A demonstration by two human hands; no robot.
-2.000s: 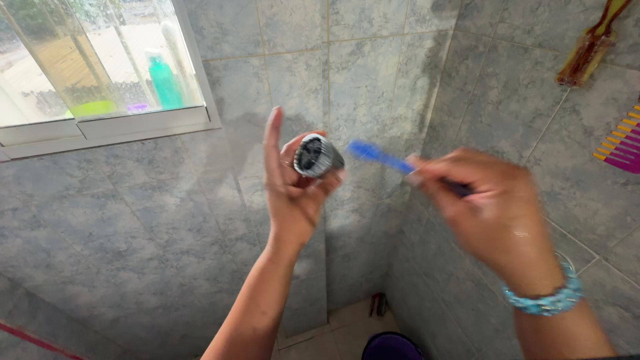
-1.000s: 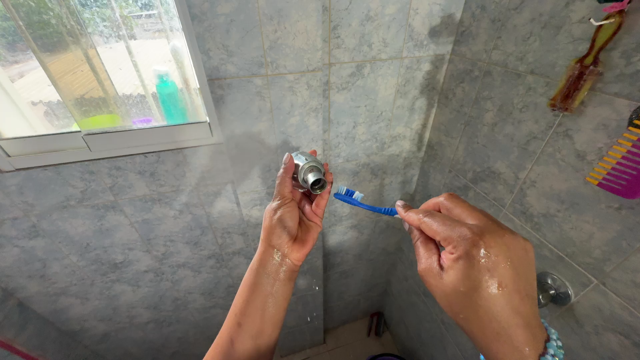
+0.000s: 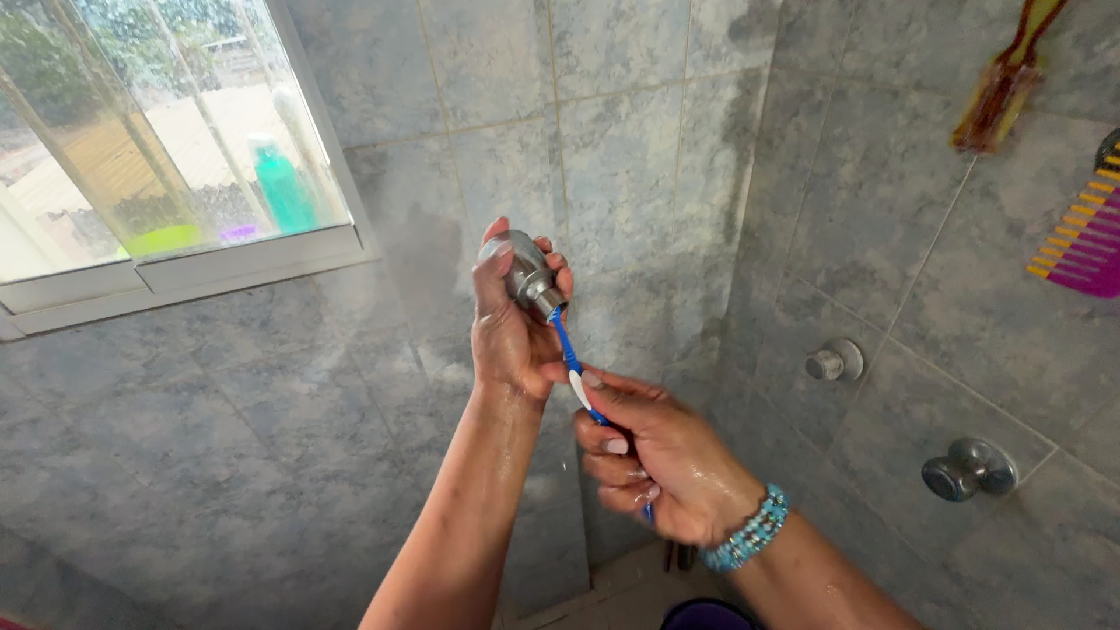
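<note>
A metal shower head is gripped by my left hand, its narrow threaded neck facing down toward me. My wet right hand holds a blue and white toothbrush by the handle. The brush end is at the neck's opening, and its bristles are mostly hidden there. A turquoise beaded bracelet circles my right wrist.
Two metal shower valve knobs stick out of the right tiled wall. Above them hang a brush and a purple comb. A window frame is at upper left, a purple bucket on the floor.
The shower head's wide face showed two seconds ago; its neck faces me now. The toothbrush has moved from beside the neck to its opening, and my right hand has come closer to my left.
</note>
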